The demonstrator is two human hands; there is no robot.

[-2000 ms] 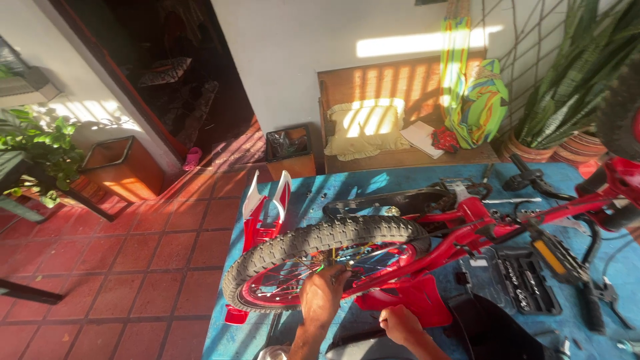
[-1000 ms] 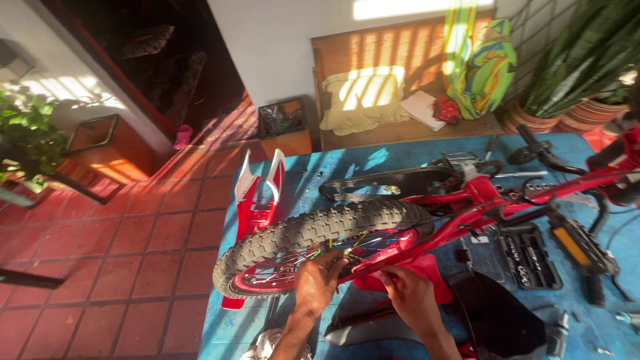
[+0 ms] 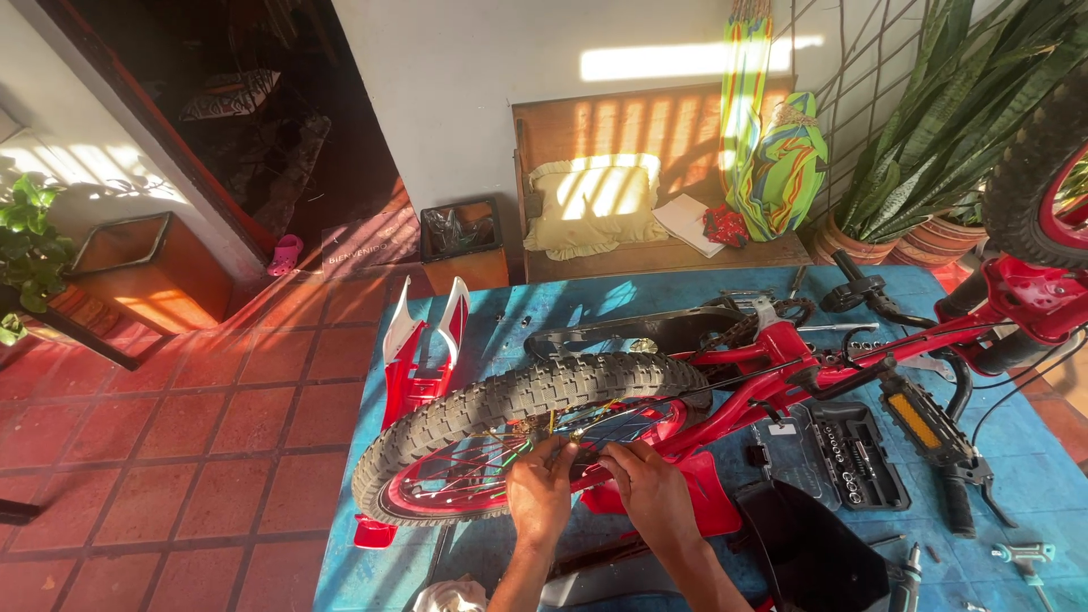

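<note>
A bicycle wheel with a knobby tire [image 3: 544, 393] lies tilted over the blue table, at the rear end of a red bicycle frame [image 3: 731, 408]. My left hand [image 3: 541, 493] is at the wheel's hub area, thumb and fingers bent close together. Beside it, my right hand [image 3: 650, 489] has its fingertips pinched near the axle end, by the frame. Whether either hand holds a small part is hidden by the fingers. Yellow and green spokes show around the hub. A red plastic panel [image 3: 710, 493] lies beneath the frame, next to my right hand.
On the blue table [image 3: 1011, 425] are a socket set case [image 3: 858, 455], a red and white fender part [image 3: 416, 365], a black plastic cover [image 3: 816, 544], a screwdriver [image 3: 909, 574] and a pedal [image 3: 922, 416]. The other wheel [image 3: 1033, 183] rises at the right. A bench [image 3: 663, 259] stands behind.
My right hand has moved up from below the frame to the hub area, beside my left hand. My left hand stays at the hub.
</note>
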